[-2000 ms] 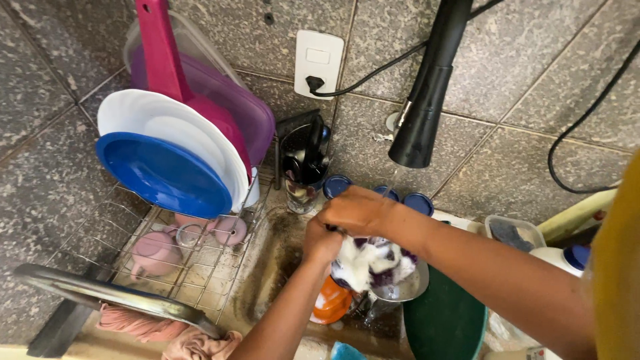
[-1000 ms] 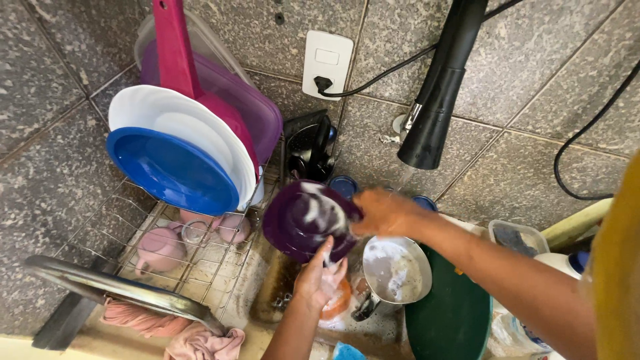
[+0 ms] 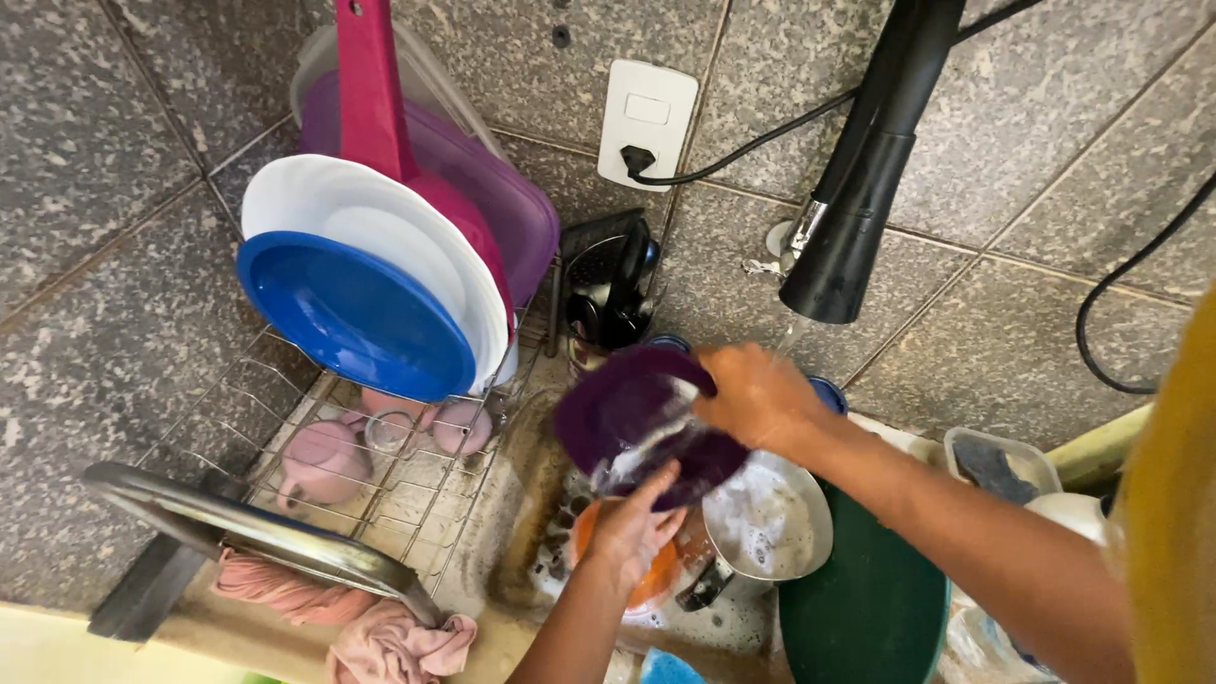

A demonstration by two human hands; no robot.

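Note:
A purple plastic dish (image 3: 608,408) with soap foam on it is held tilted over the sink. My left hand (image 3: 632,537) supports its lower edge, fingers spread against it. My right hand (image 3: 755,394) grips its upper right rim, just below the black faucet head (image 3: 841,275), from which water runs. Beneath the dish, a metal pot (image 3: 774,518) with foamy water and a dark handle stands in the sink, next to an orange dish (image 3: 655,575) partly hidden by my left hand. Right of the pot lies a dark green round item (image 3: 860,589).
A wire dish rack (image 3: 418,513) at left bears a blue bowl (image 3: 356,313), a white bowl (image 3: 313,195), a magenta-handled utensil (image 3: 375,95) and pink cups (image 3: 328,461). Behind the sink stands a utensil holder (image 3: 608,285). A blue sponge (image 3: 670,668) and pink cloths (image 3: 399,646) lie near the front edge.
Two seconds ago both hands were together over the foam above the pot. The purple dish then came up leftward between them, and both hands remain on it, with its tilt changed.

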